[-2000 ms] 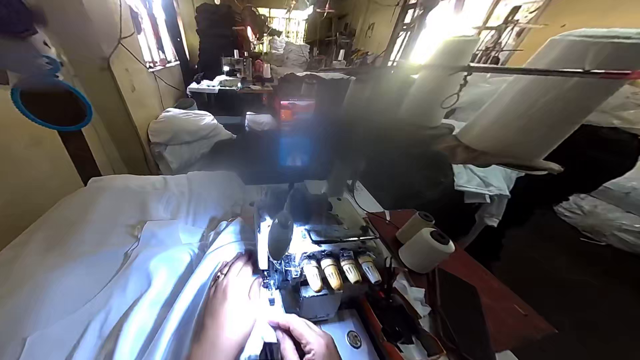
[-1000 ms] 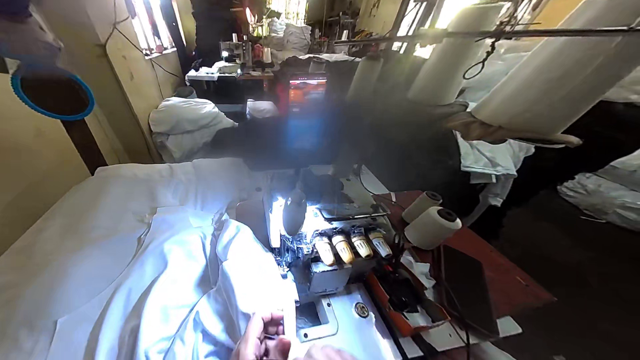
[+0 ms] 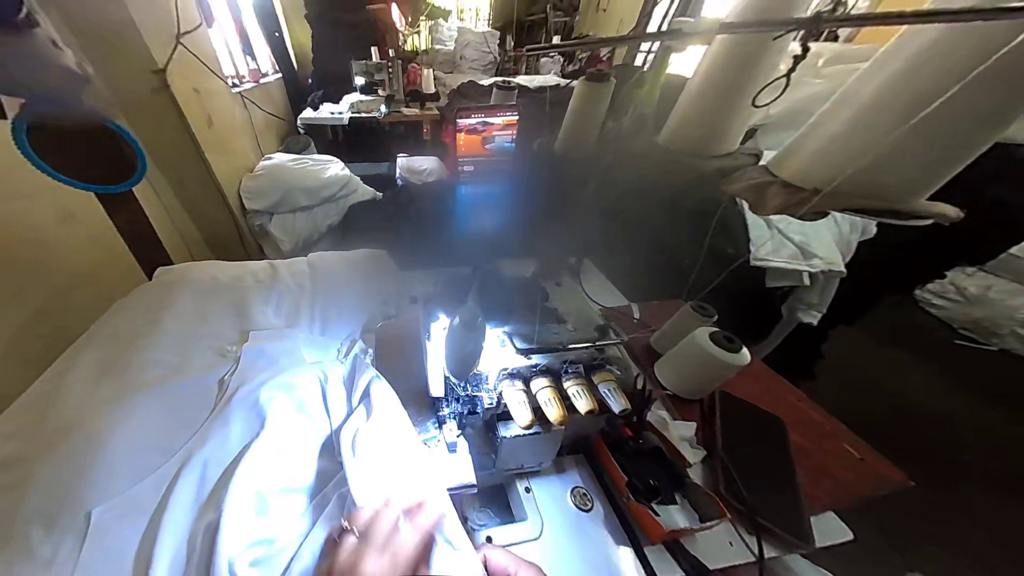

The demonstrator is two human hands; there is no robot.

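White fabric (image 3: 280,448) lies in folds to the left of an overlock sewing machine (image 3: 560,512), its edge close to the lit needle and presser foot area (image 3: 452,416). My left hand (image 3: 384,540), blurred, rests on the fabric at the bottom of the view, a ring on one finger; its fingertips do not show clearly. My right hand (image 3: 508,560) is mostly cut off by the bottom edge, with a finger or thumb beside the fabric's edge on the machine bed. Several tension knobs (image 3: 548,400) stand above the bed.
Thread cones (image 3: 704,364) stand on the red tabletop (image 3: 832,448) at the right. An orange tray (image 3: 664,528) with dark items sits beside the machine. Large thread cones (image 3: 904,120) hang over the right side on a stand. More white fabric (image 3: 304,192) is heaped behind.
Both hands have moved away from the needle area toward the bottom of the view since the earliest frame. The fabric has shifted, uncovering the front of the machine bed.
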